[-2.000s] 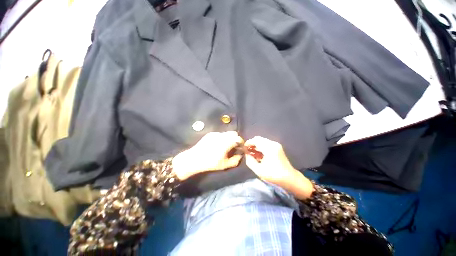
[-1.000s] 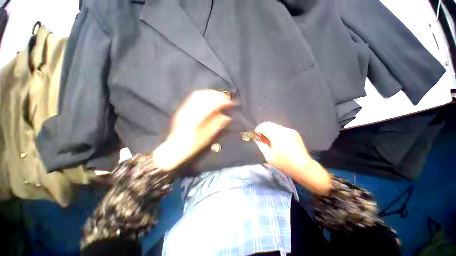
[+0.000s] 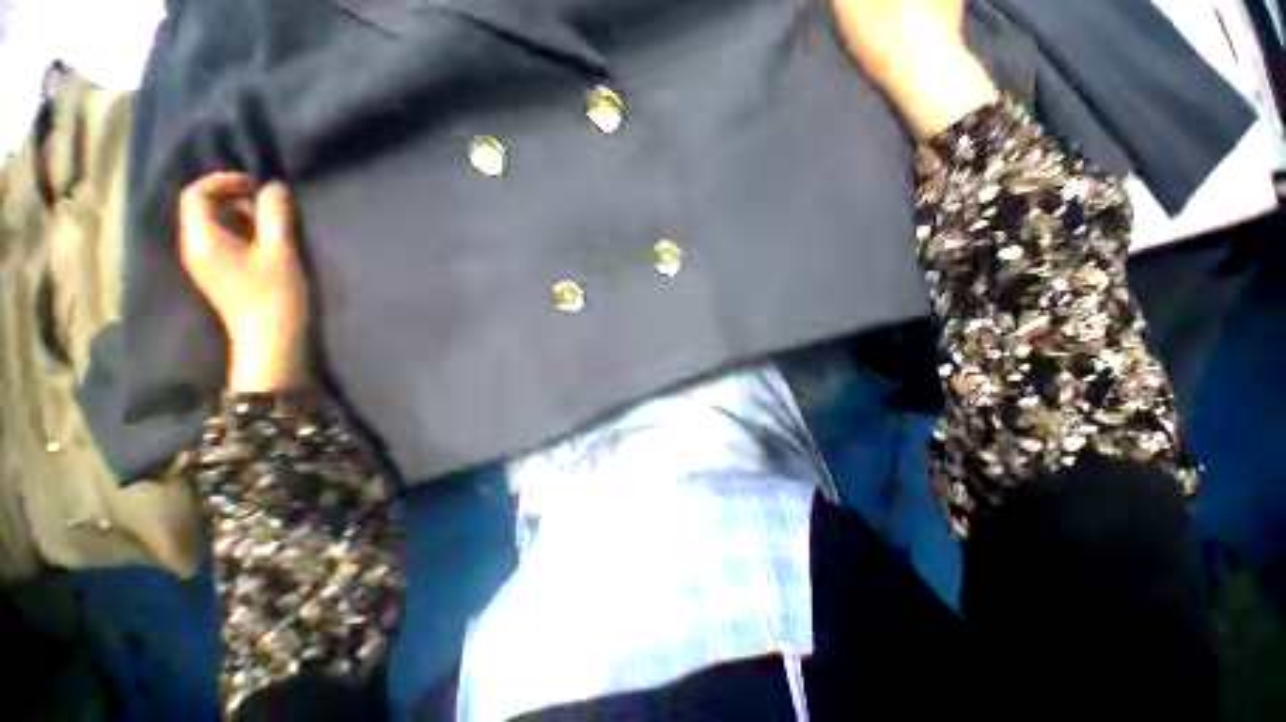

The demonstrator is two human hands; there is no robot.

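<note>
The dark jacket (image 3: 423,282) lies spread in front of me, its lower front towards me and its top cut off by the frame. Four gold buttons (image 3: 567,295) show in two rows on its front. My left hand (image 3: 247,268) is at the jacket's left side, fingers curled and pinching the cloth, which folds at the fingertips. My right hand (image 3: 910,50) is on the jacket's right side at the top edge of the picture. Its fingers are partly cut off, and I cannot see whether it holds anything. No snips are visible.
A khaki jacket (image 3: 99,310) hangs at the left. Another dark sleeve (image 3: 1142,106) lies over the white table (image 3: 1216,184) at the right. The blue floor (image 3: 867,451) shows below the hem.
My hands have moved apart from the buttons, left hand to the left side, right hand up and right. The jacket front has shifted upward, and all four buttons are uncovered.
</note>
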